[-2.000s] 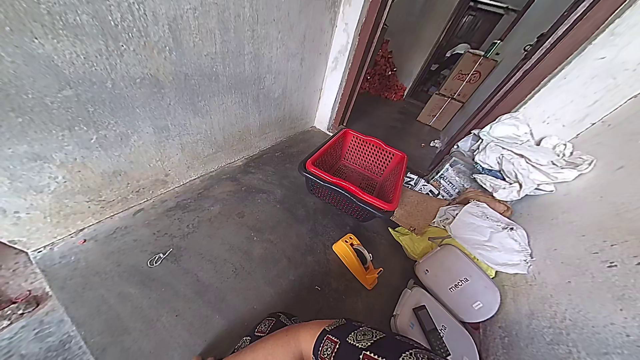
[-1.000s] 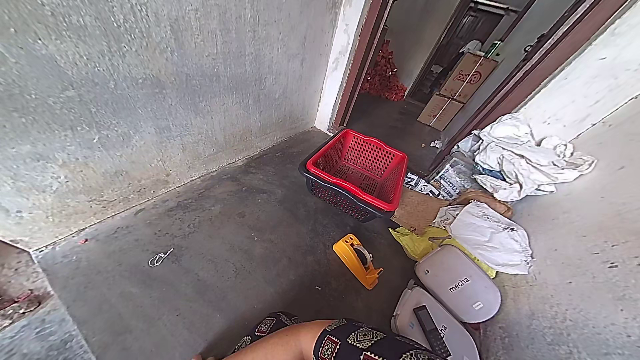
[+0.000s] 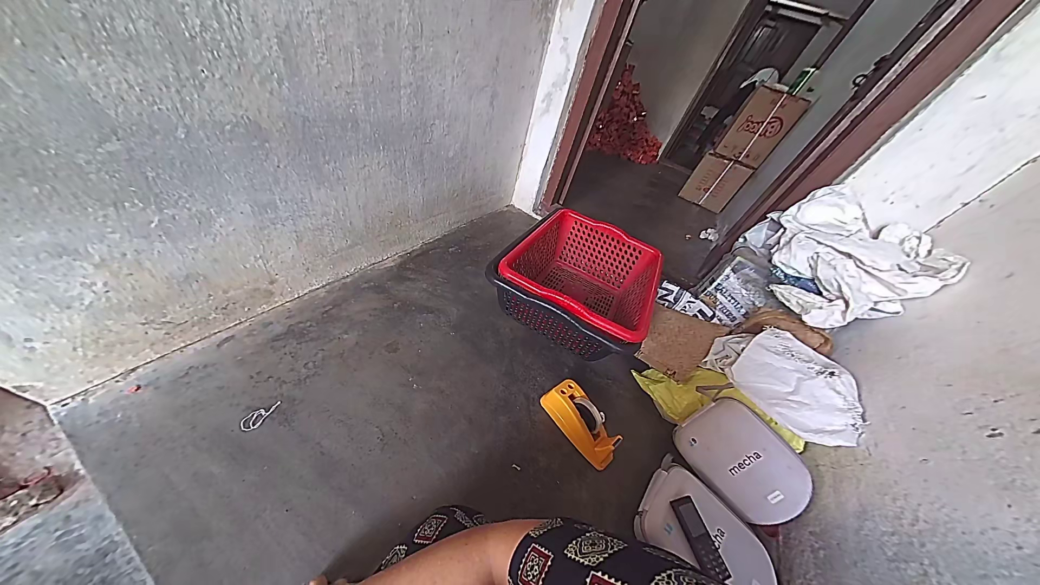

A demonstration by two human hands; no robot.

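Note:
Neither of my hands can be made out. A bare bent limb, apparently an arm (image 3: 455, 554), crosses the bottom edge beside dark patterned cloth (image 3: 593, 554); only a sliver of skin shows at its lower left end. Beyond it, a yellow tape dispenser (image 3: 575, 422) with a roll in it lies on the floor. Close to the cloth on the right are two pale lidded plastic containers (image 3: 743, 459), one partly over the other. A dark handheld device with keys (image 3: 697, 528) rests on the lower one. Farther off, a red perforated plastic basket (image 3: 613, 272) sits inside a black one (image 3: 544, 321).
White cloth or sacks (image 3: 853, 260), printed plastic packets (image 3: 735, 288), a brown board (image 3: 678, 341) and a yellow-green bag (image 3: 678, 394) crowd the right wall. Strapped cartons (image 3: 756, 130) stand beyond the doorway. A white string loop (image 3: 258, 417) lies on the left floor.

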